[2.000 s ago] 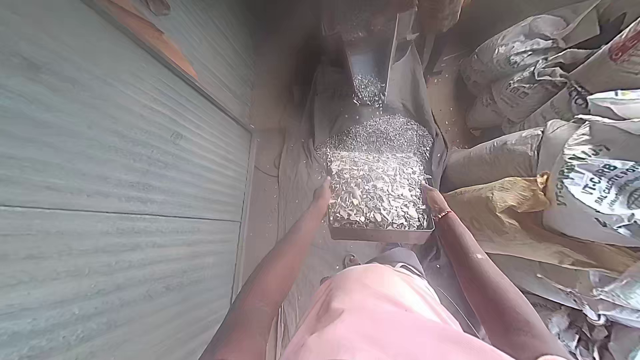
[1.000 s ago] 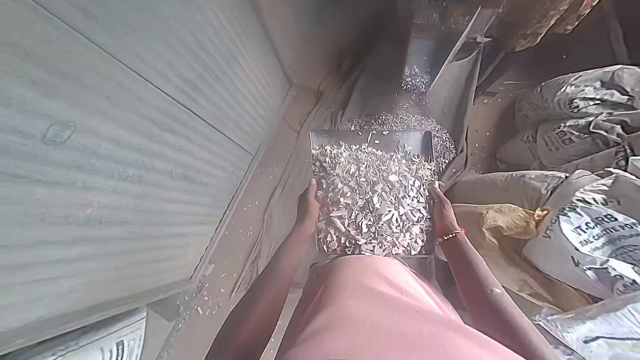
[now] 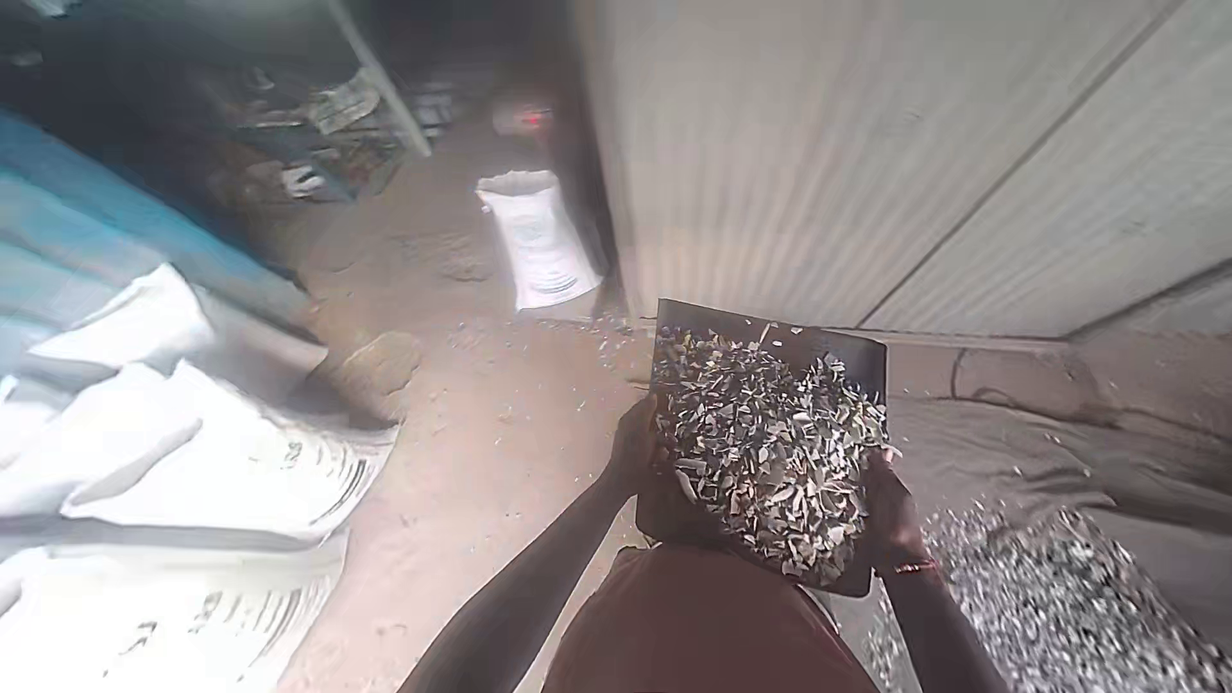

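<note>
A dark rectangular tray (image 3: 837, 361) heaped with pale flakes and chips (image 3: 780, 433) is held close in front of my body. My left hand (image 3: 635, 448) grips its left side and my right hand (image 3: 890, 510) grips its right side, with a thin red band on that wrist. The fingers under the tray are hidden. At the lower right, a pile of similar chips (image 3: 1068, 597) lies on a grey sheet (image 3: 982, 443), beside my right forearm.
A white woven sack (image 3: 544, 241) stands with its mouth open near the corner of a corrugated metal wall (image 3: 818, 164). Full white sacks (image 3: 241, 452) lie at the left, by a blue panel (image 3: 125, 221). Scattered chips dot the brown floor (image 3: 462, 433). Clutter (image 3: 337, 125) lies farther back.
The view has swung far to the left, away from the chute and the printed sacks. The loaded tray has come along between both hands, and the white open sack has come into view.
</note>
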